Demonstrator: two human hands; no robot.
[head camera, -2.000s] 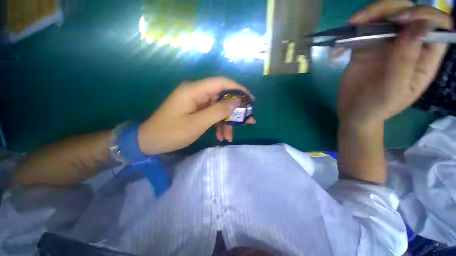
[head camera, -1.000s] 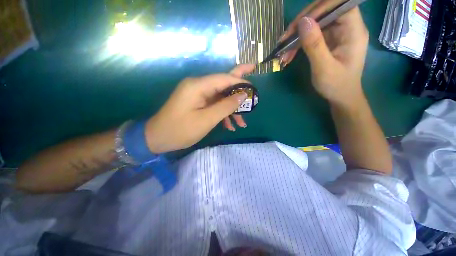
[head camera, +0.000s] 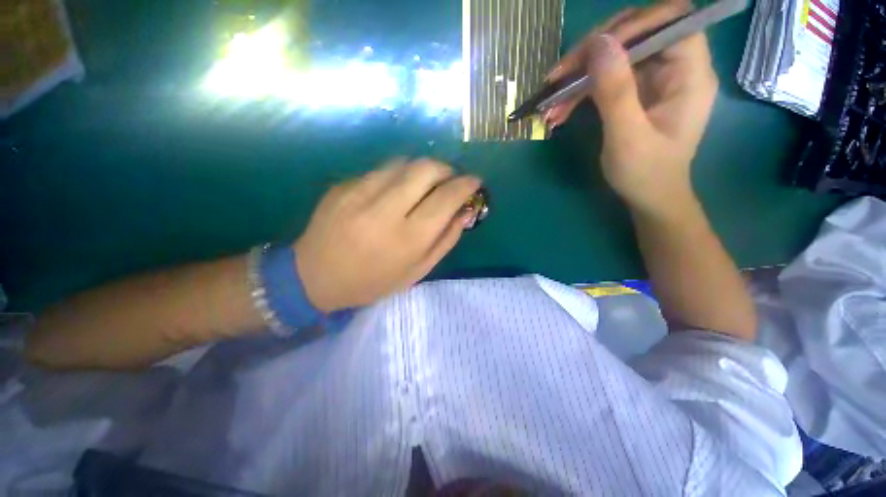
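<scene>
My left hand (head camera: 384, 228) is slightly blurred, back of the hand up, closed around the round black watch housing (head camera: 475, 209). Only the housing's right edge shows past my fingers; the rest is hidden. My right hand (head camera: 641, 107) holds the grey tweezers (head camera: 631, 56) between thumb and fingers. Their dark tip is over the lower part of the striped adhesive sheet (head camera: 483, 68), beside its pale gaps; I cannot tell if it grips a strip. The sheet lies up and to the right of my left hand.
Strong glare lies on the green mat (head camera: 194, 194) left of the sheet. An orange-yellow sheet stack (head camera: 29, 53) is at the far upper left. White bags with red print (head camera: 792, 53) and a black tray (head camera: 855, 116) are at the upper right.
My left hand has turned over its palm and drawn back from the striped sheet, covering most of the housing. The tweezers moved from the sheet's right side onto its lower part.
</scene>
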